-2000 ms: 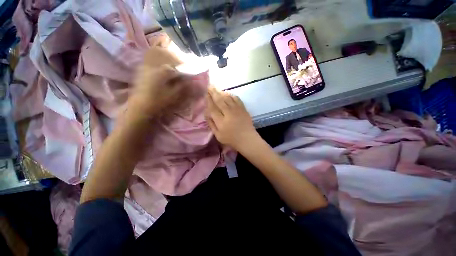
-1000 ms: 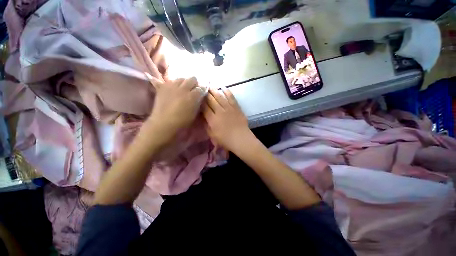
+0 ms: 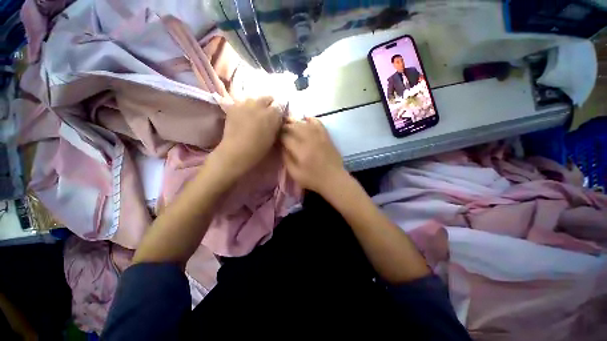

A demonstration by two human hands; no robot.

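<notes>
A dusty pink and white garment (image 3: 160, 120) lies bunched on the table left of the needle and hangs over the front edge. My left hand (image 3: 251, 130) grips its edge just below the presser foot area (image 3: 301, 81). My right hand (image 3: 309, 150) is close beside it, fingers bent and pinching the same edge. The fingertips nearly meet, and the edge between them is small and washed out by the lamp glow. The cloth is in front of the needle area; I cannot tell if any of it is under the foot.
A lit smartphone (image 3: 404, 86) lies right of the needle. A small dark tool (image 3: 488, 71) and a white rounded piece (image 3: 574, 70) are further right. Pink and white pieces (image 3: 526, 220) are heaped below the table's front edge (image 3: 459, 133), near a blue crate (image 3: 589, 156).
My left hand has come from a blurred position on the left to beside my right hand. My right fingers have curled in from a flatter pose. The garment's upper folds have shifted.
</notes>
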